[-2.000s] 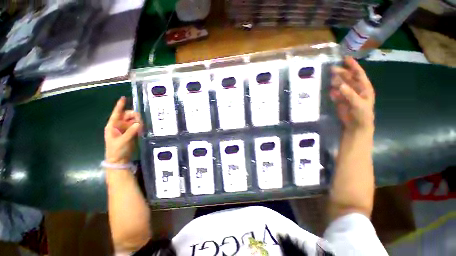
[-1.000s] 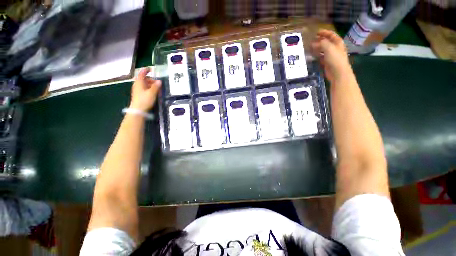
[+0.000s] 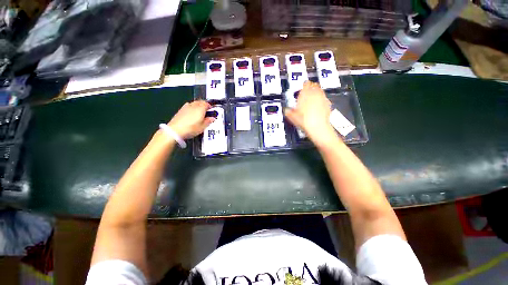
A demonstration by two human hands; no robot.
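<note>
The clear blister tray (image 3: 355, 133) lies on the bench with phones face down, white backs up. Its far row holds phone backs in all five pockets. In the near row, a phone back (image 3: 214, 138) is leftmost and another (image 3: 273, 125) is in the middle. The second pocket shows a white paper slip (image 3: 243, 118); the rightmost shows a tilted slip (image 3: 341, 123). My left hand (image 3: 191, 118) has its fingertips at the leftmost near phone's top end. My right hand (image 3: 312, 110) covers most of the fourth near pocket and its phone. Whether either hand grips a phone is hidden.
A whitish bottle (image 3: 402, 47) stands behind the tray at right. Stacked trays (image 3: 334, 16) and a small fan-like round object (image 3: 228, 15) are at the back. Grey plastic bags (image 3: 92, 42) lie on a white board (image 3: 150, 53) at left. Cardboard is below the bench edge.
The tray was lifted between both hands and now rests on the bench. Both hands have moved inward over its near row. Two near-row phones have left their pockets, showing the slips.
</note>
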